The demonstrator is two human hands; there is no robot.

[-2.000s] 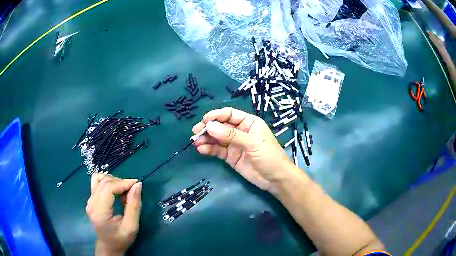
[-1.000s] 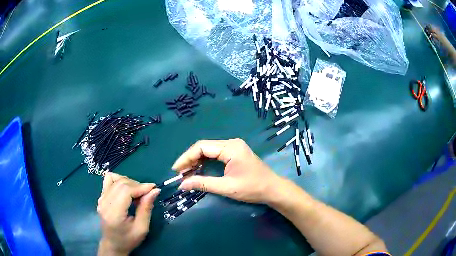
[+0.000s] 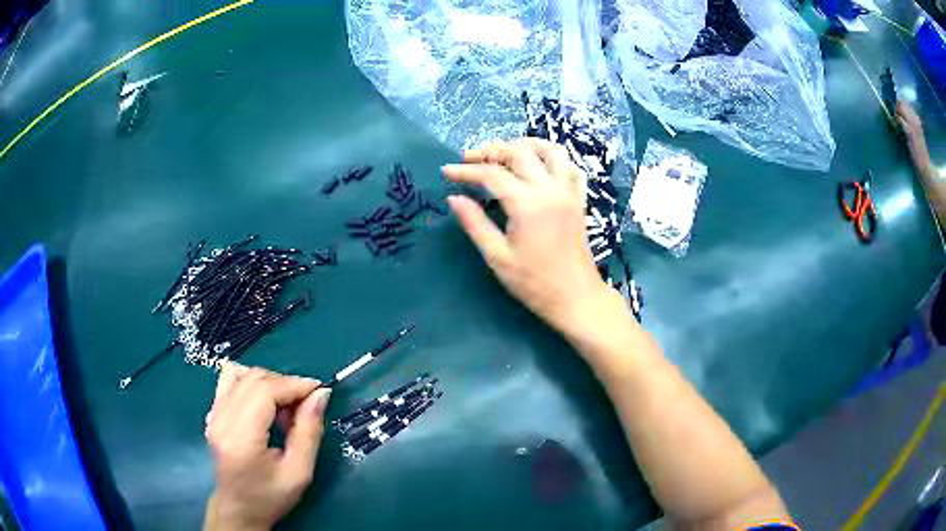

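My left hand [image 3: 265, 441] pinches one end of a black wire lead with a white-banded sleeve [image 3: 358, 364] on it; the lead points up to the right. My right hand [image 3: 534, 223] is open, fingers apart, over the left part of the black-and-white sleeve pile [image 3: 599, 197] and partly hides it. No thing shows in its fingers. A small bundle of sleeved leads [image 3: 386, 417] lies just right of my left hand. The loose heap of black wire leads [image 3: 233, 296] with ring ends lies above my left hand. Short black tubes [image 3: 382, 229] lie left of my right hand.
A clear plastic bag [image 3: 467, 73] lies behind the sleeve pile, a second clear bag [image 3: 752, 104] to its right. A whitish packet [image 3: 667, 197] and orange-handled scissors [image 3: 859, 210] lie at right. A blue tray [image 3: 47, 415] is at the left edge. Another person's hand [image 3: 913, 130] shows far right.
The sleeve from my right hand is now on the lead in my left hand. My right hand has let go and moved up to the sleeve pile, fingers spread. My left hand keeps its pinch.
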